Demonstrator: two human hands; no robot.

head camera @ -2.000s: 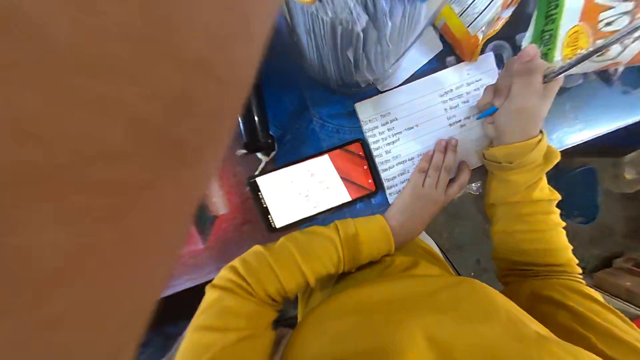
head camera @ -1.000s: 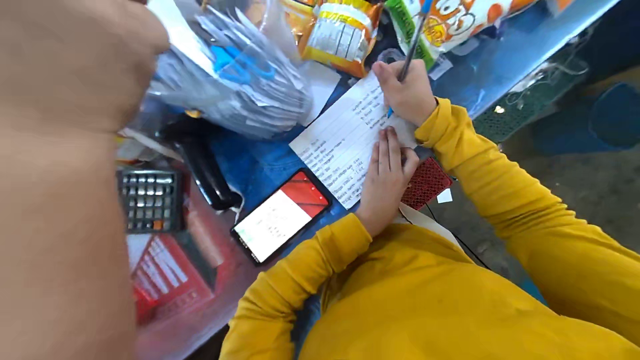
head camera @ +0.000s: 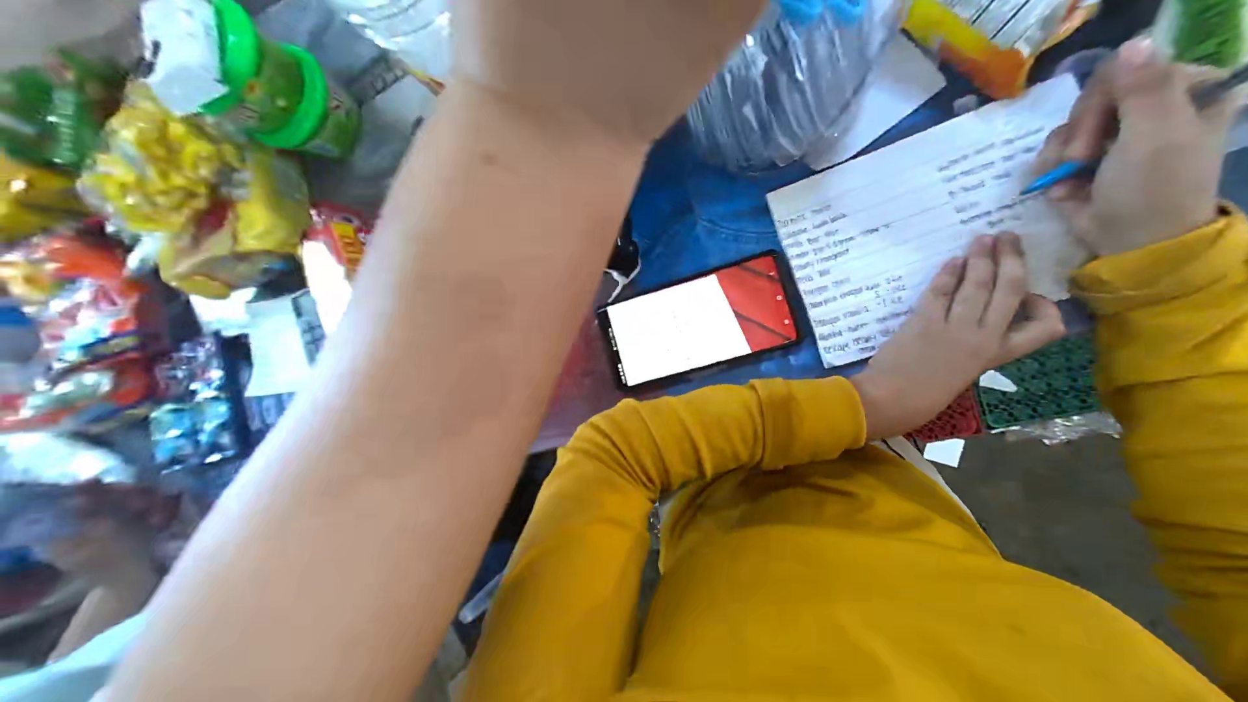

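Lined white paper (head camera: 868, 234) with handwriting in two columns lies at a slant on the blue-covered table. My left hand (head camera: 960, 322), in a yellow sleeve, rests flat on the lower part of the paper and holds nothing. My right hand (head camera: 1150, 156) grips a pen with a blue tip (head camera: 1058, 177), its point at the writing near the paper's right side. A smartphone (head camera: 697, 320) with a lit white and red screen lies just left of the paper, not touching my hands. The far end of the pen reaches the frame's right edge.
Another person's bare forearm (head camera: 419, 322) crosses close to the camera from the lower left. Beyond it are green-lidded jars (head camera: 283, 93) and yellow bagged snacks (head camera: 166, 156). A clear plastic bag (head camera: 780, 88) stands behind the paper. Red and green perforated mats (head camera: 1043, 385) show at the table's near edge.
The view has swung, bringing in the jars and snacks at left. The other person's forearm now crosses nearer the middle. My left hand stays on the paper and my right still holds the pen.
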